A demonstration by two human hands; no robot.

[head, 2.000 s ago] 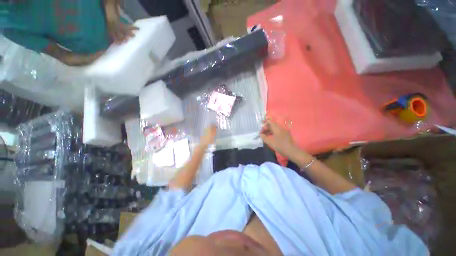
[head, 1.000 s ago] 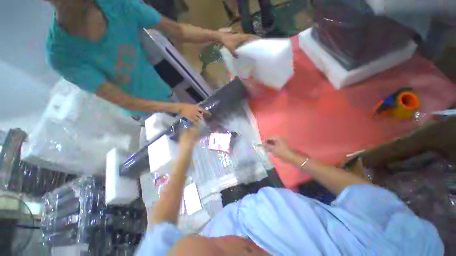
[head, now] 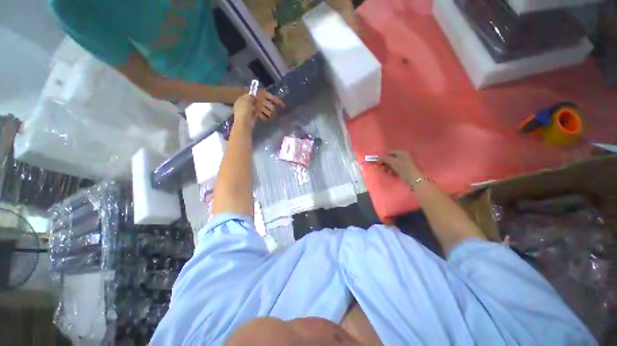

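My left hand (head: 245, 110) is at the black film-wrapped bar (head: 298, 80), with a small white barcode label (head: 254, 87) at its fingertips. Another person's hand (head: 268, 104) touches the bar right beside it. My right hand (head: 398, 164) is over the red sheet and holds another small white label (head: 371, 159) in its fingertips. A white foam end cap (head: 348, 64) stands at the bar's upper right end, and another foam block (head: 154, 189) is at its lower left end. A small clear bag with pink print (head: 296, 149) lies on the ribbed white padding (head: 274, 177).
A tape dispenser (head: 563, 123) and a large dark bagged unit in white foam (head: 525, 65) stand on the red sheet (head: 433, 128). An open carton (head: 546, 178) with clear bags is at the right. Wrapped bars (head: 81, 230) are stacked at the left. A person in teal (head: 166, 40) leans in.
The other person's far hand has left the foam end cap, which now stands at the bar's upper end. My left hand shows a label at its fingertips. The view has shifted.
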